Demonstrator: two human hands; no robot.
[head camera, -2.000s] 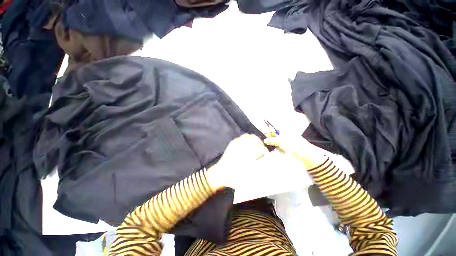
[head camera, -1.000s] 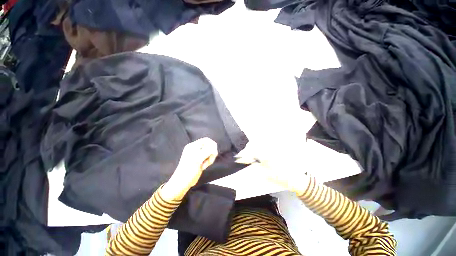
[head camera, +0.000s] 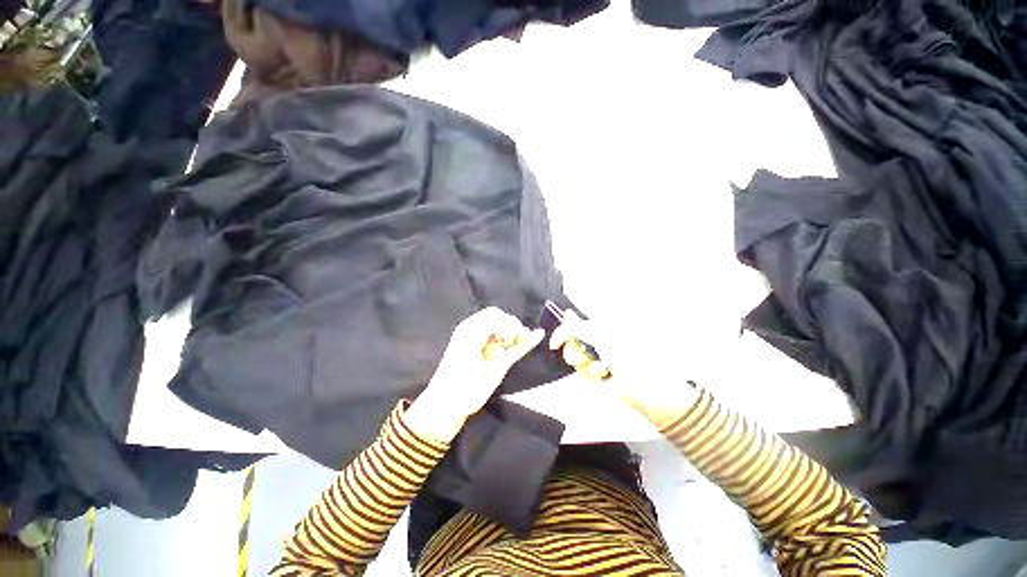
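A dark garment (head camera: 327, 259) lies spread and wrinkled on the white table in front of me, with a squared end hanging over the near edge. My left hand (head camera: 482, 358) is at its near right edge, fingers bent together, pinching the cloth edge or a thread too fine to see. My right hand (head camera: 597, 358) is just to the right, closed on small snips (head camera: 554, 310) whose thin metal tips point up and left over the garment's edge. Both hands look overexposed, so finger detail is faint.
The white table (head camera: 664, 147) is ringed by heaps. A dark garment pile (head camera: 901, 259) lies at the right, another dark pile (head camera: 68, 293) at the left. Brown cloth (head camera: 304, 51) and navy cloth (head camera: 451, 23) lie at the far side. Yellow-and-black floor tape (head camera: 246, 518) shows below left.
Since one second ago, my left hand has moved right, close to my right hand, and the snips' tips now show at the garment edge. The whole view has shifted, showing more floor.
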